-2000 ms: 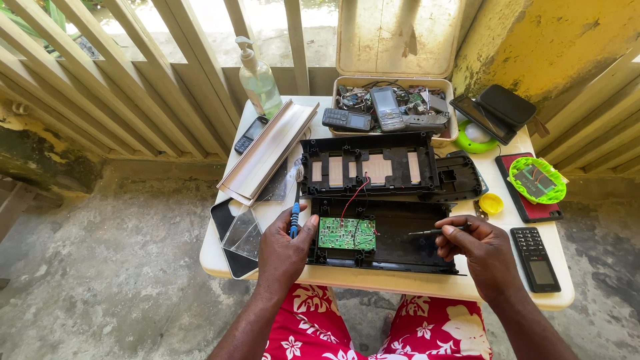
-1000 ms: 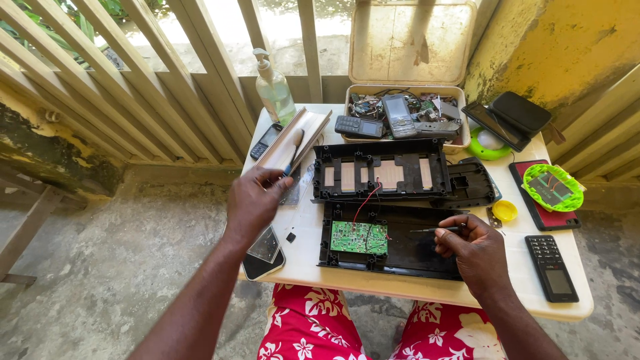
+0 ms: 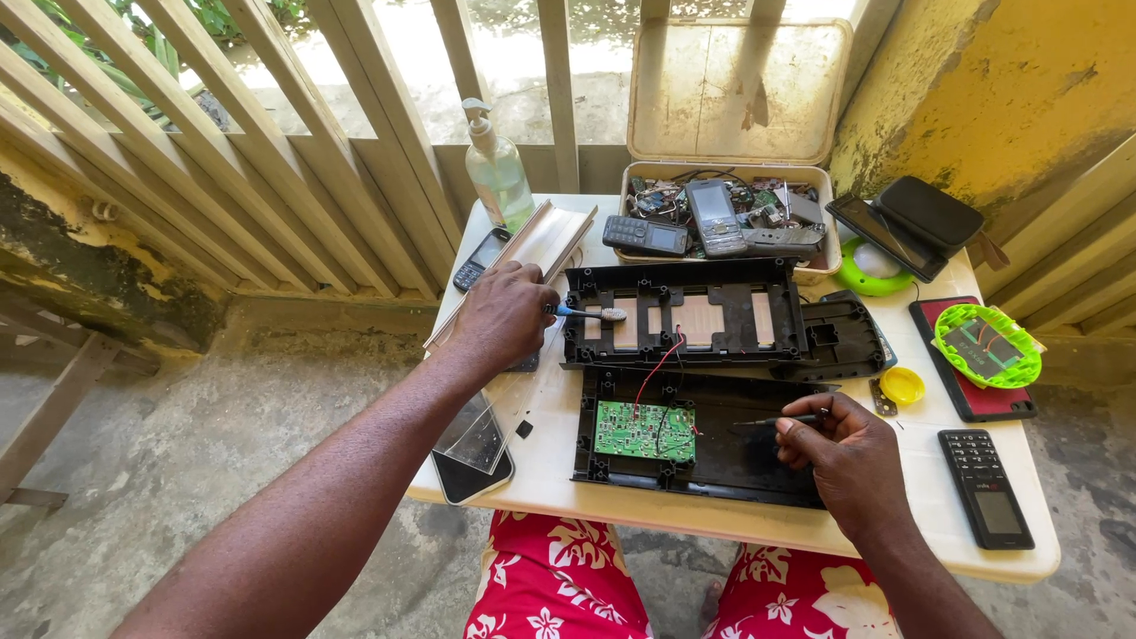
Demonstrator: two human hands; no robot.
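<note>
My left hand (image 3: 504, 315) grips a blue-handled toothbrush (image 3: 590, 312), its bristle head over the left part of a black plastic housing (image 3: 728, 311) with pale strips in its openings. Below that housing lies a black plastic tray-like shell (image 3: 745, 457) holding a green circuit board (image 3: 645, 431). A red wire (image 3: 658, 373) runs from the board up to the upper housing. In my right hand (image 3: 839, 453) is a thin dark pointed tool (image 3: 781, 420), its tip above the shell, right of the board. A silvery metal channel (image 3: 550, 240) lies partly behind my left hand.
An open plastic box (image 3: 821, 182) of circuit scraps and phones stands at the back, with a pump bottle (image 3: 501, 177) left of it. Along the right are a keypad phone (image 3: 987, 488), a green-rimmed part (image 3: 985, 346) and a yellow cap (image 3: 902, 385). A clear plate (image 3: 475, 435) lies over a smartphone (image 3: 470, 479).
My left hand, first beside the circuit board with the blue-handled tool, has moved up to the upper housing's left end. The toothbrush head now points right. My right hand stays over the lower shell.
</note>
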